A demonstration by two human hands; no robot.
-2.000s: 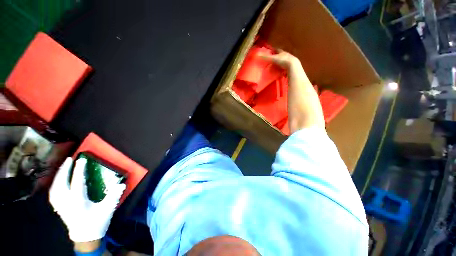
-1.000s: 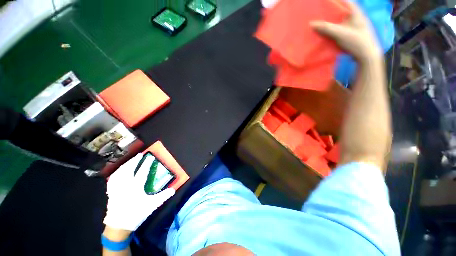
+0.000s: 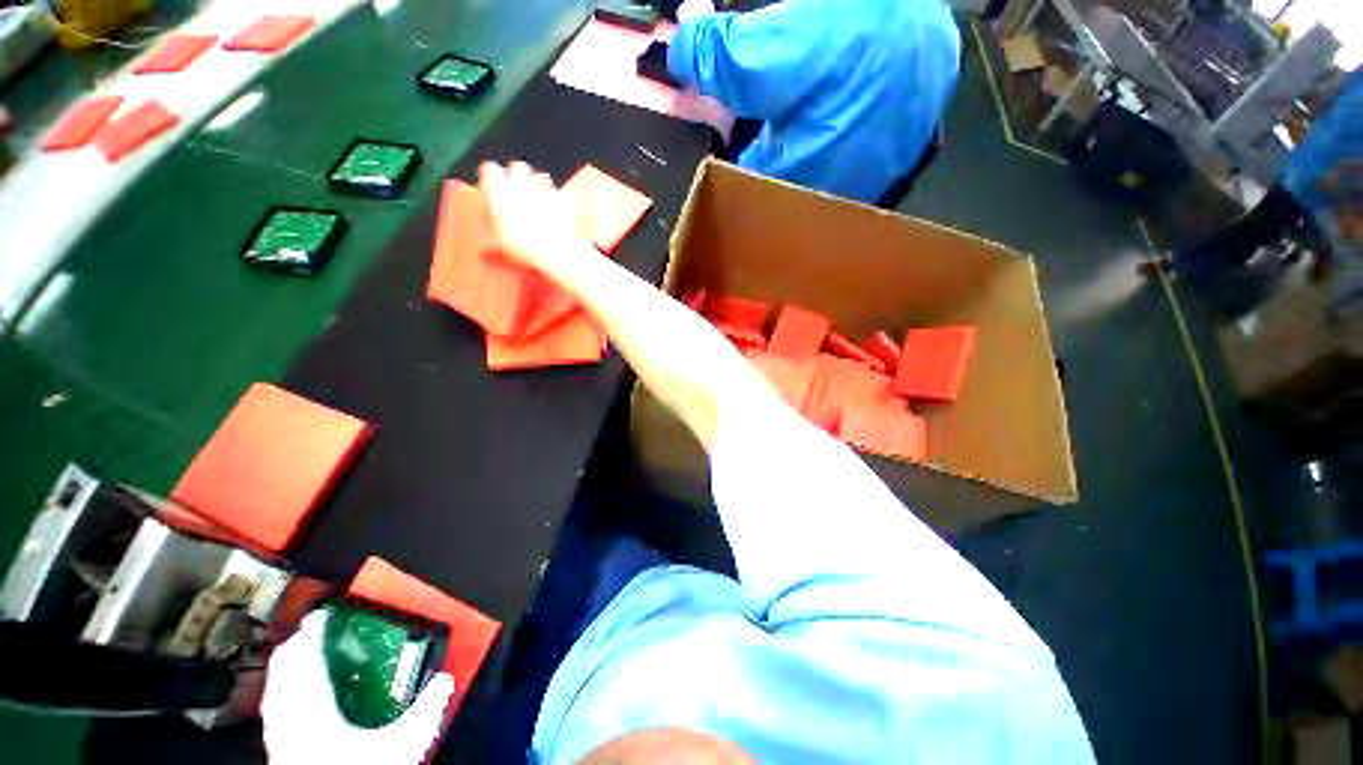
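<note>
My right hand [image 3: 523, 209], bare, is on several loose red foam pads [image 3: 546, 332] on the black bench mat, fingers over the pads at left. My left hand [image 3: 337, 725], in a white glove, holds a board unit [image 3: 377, 655], a green board in a black frame, at the lower left. The unit lies over a red foam pad [image 3: 467, 635]. The left hand is partly cut off by the bottom edge.
An open carton [image 3: 882, 247] of red pads stands right of the bench. A larger red pad stack [image 3: 272, 466] lies by the screw feeder [image 3: 165, 598]. Board units [image 3: 374, 168] lie on the green conveyor [image 3: 195, 321]. A person in blue [image 3: 837, 90] sits beyond.
My right hand has moved from the carton with red pads, over to the black mat on the left. The left hand stays at the board unit. The view has shifted.
</note>
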